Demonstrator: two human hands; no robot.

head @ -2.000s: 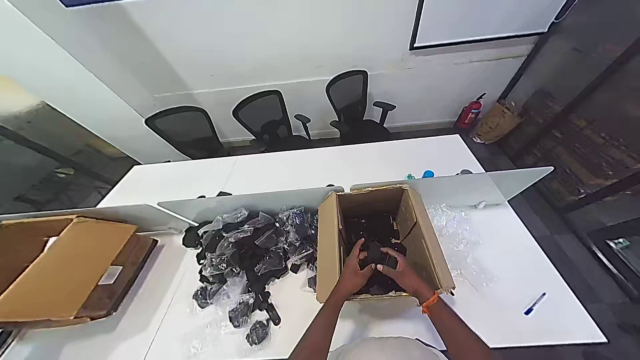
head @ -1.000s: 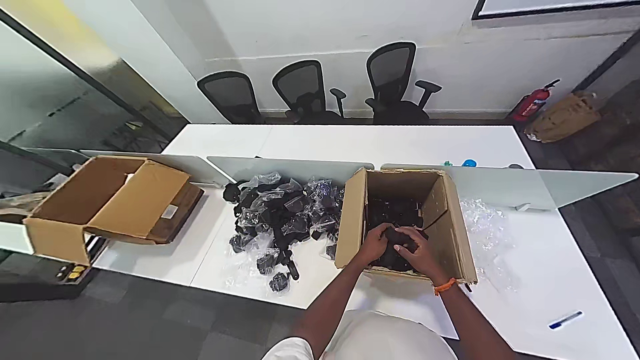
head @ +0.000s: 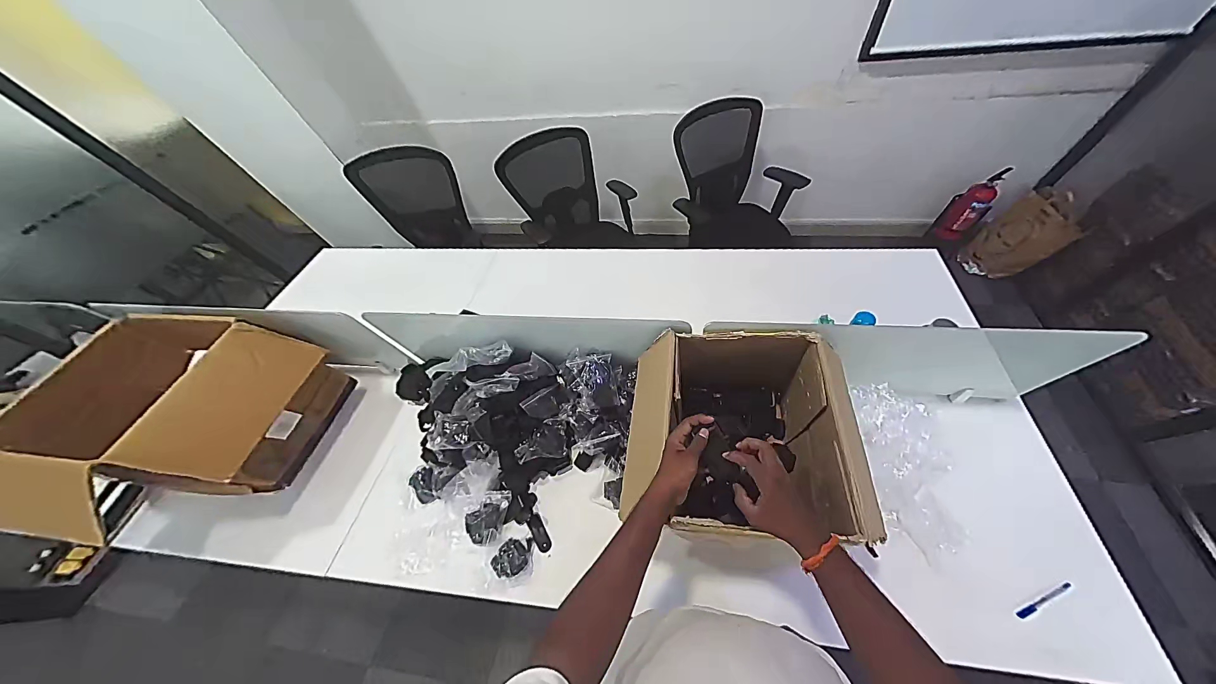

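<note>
An open cardboard box (head: 649, 432) stands on the white table, with dark items lying inside it. Over its opening, my left hand (head: 686, 451) and my right hand (head: 771, 489) both hold a black item (head: 724, 446), whose exact kind is too dark to tell. A thin black strap or cord rises from it toward the box's right wall. An orange band circles my right wrist. Left of the box lies a heap of black items (head: 513, 418), many in clear plastic bags.
Another open cardboard box (head: 209, 408) sits at the left. Clear plastic wrapping (head: 902, 456) lies right of the middle box, and a blue pen (head: 1043, 600) near the right edge. A glass divider (head: 950, 356) crosses the table; black mesh chairs (head: 717, 161) stand beyond.
My hands have shifted a little apart over the box, and a thin dark strap or cord now shows by my right hand. The view has swung left.
</note>
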